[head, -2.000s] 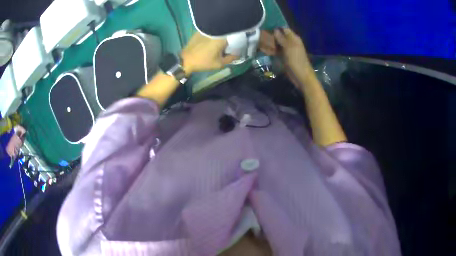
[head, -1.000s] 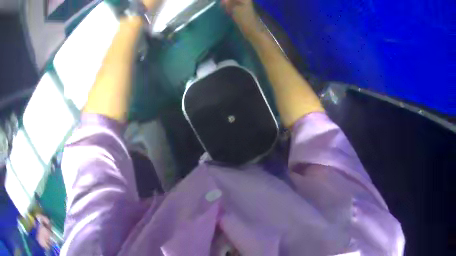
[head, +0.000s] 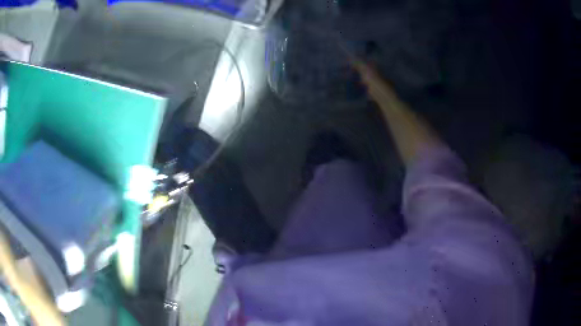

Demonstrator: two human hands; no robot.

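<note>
A boxy unit with a bluish-grey face and pale rim sits on the green mat at the left. A blurred strip of my left forearm shows at the lower left edge; the left hand itself is cut off by the picture's edge. My right hand is small, dark and blurred at the upper middle, reaching down beside the bench, away from the unit. Whether it holds anything cannot be told.
Blurred metal and yellow parts stick out at the mat's edge. A thin cable curves over a grey surface. Shiny clear material hangs near the top middle. Blue sheeting lies at the top. The right side is very dark.
The view has swung away from the unit with the black top panel. The bench is now at the left; my right arm reaches into the dark area and my left hand has left the picture.
</note>
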